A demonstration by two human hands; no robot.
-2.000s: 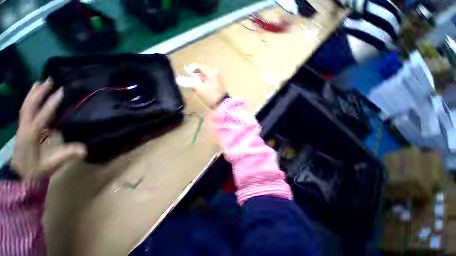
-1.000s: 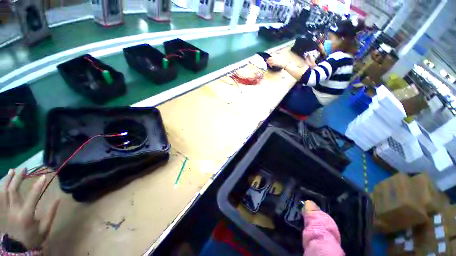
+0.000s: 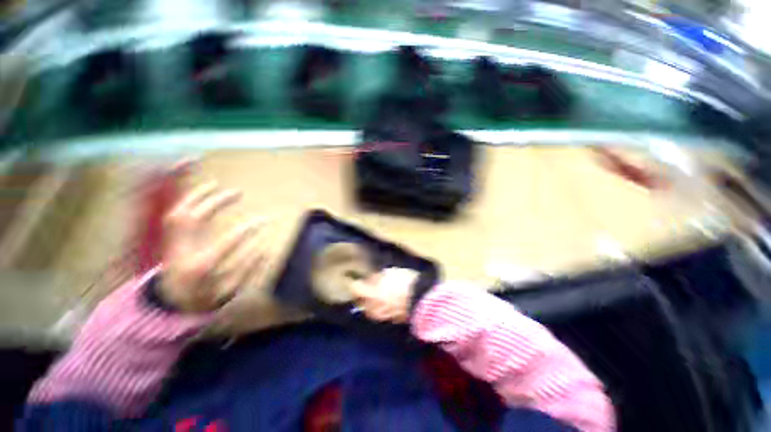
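Observation:
The picture is blurred. A black panel [image 3: 298, 268] with a large round opening lies or is held low over the bench in front of me. My right hand [image 3: 387, 295] is on its right part, fingers over the opening, gripping it. My left hand [image 3: 203, 245] is left of the panel, not touching it, fingers apart, with nothing seen in it. Red wires [image 3: 154, 211] lie behind and left of my left hand. A pile of black panels [image 3: 414, 173] stands at the back of the bench, a red wire at its top left.
Black cabinets [image 3: 319, 80] stand in a row on the green belt [image 3: 270, 93] beyond the pale rail [image 3: 254, 139]. More red wires [image 3: 627, 167] lie at the bench's right. A dark tote [image 3: 592, 316] stands below the bench edge at right.
The view has swung left. My right hand has come out of the tote with a black panel, now in front of me. My left hand has moved away from the panel pile, beside the red wires.

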